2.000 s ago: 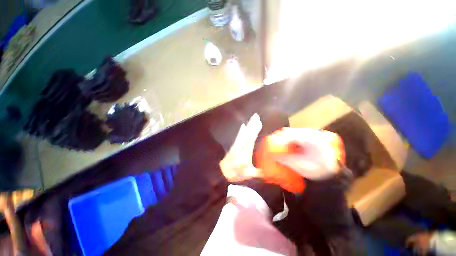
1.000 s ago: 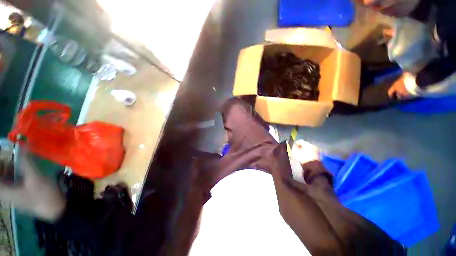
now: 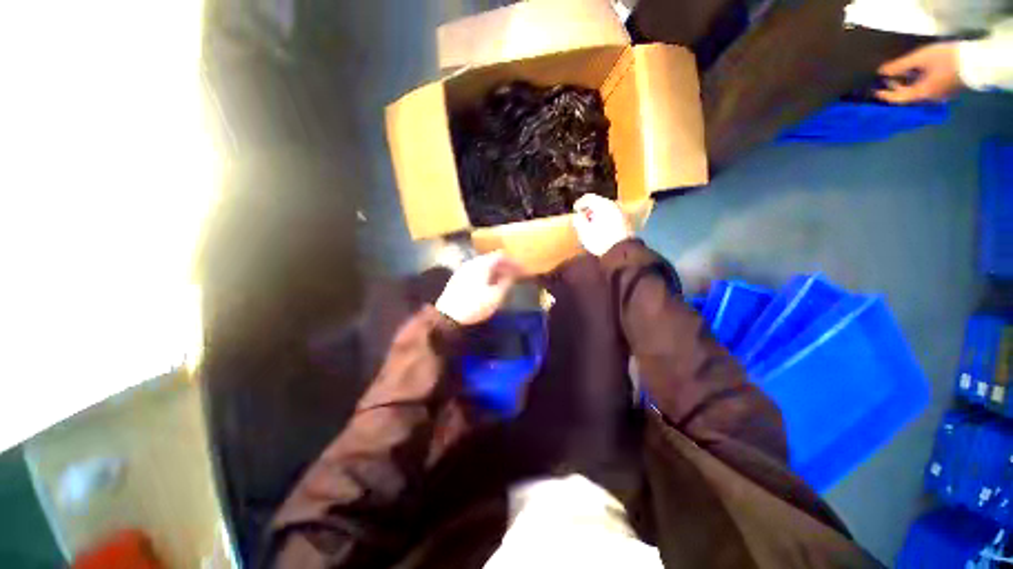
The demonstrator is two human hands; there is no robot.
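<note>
An open cardboard carton stands in front of me with its flaps spread. Glossy black parts lie inside it in a tangled-looking mass. My right hand is closed on the rim of the near flap. My left hand is at the left end of the same flap; it is blurred and its fingers look curled, but I cannot tell if it grips the flap.
Blue plastic trays fan out on the floor at right. Blue bins stand at the right edge. Another person's hand is at upper right. The bench with an orange bag is at lower left. A blue object is below my left hand.
My view has turned from the bench towards the carton. My left hand has left the bench side for the carton's near flap. My right hand has moved up onto that flap.
</note>
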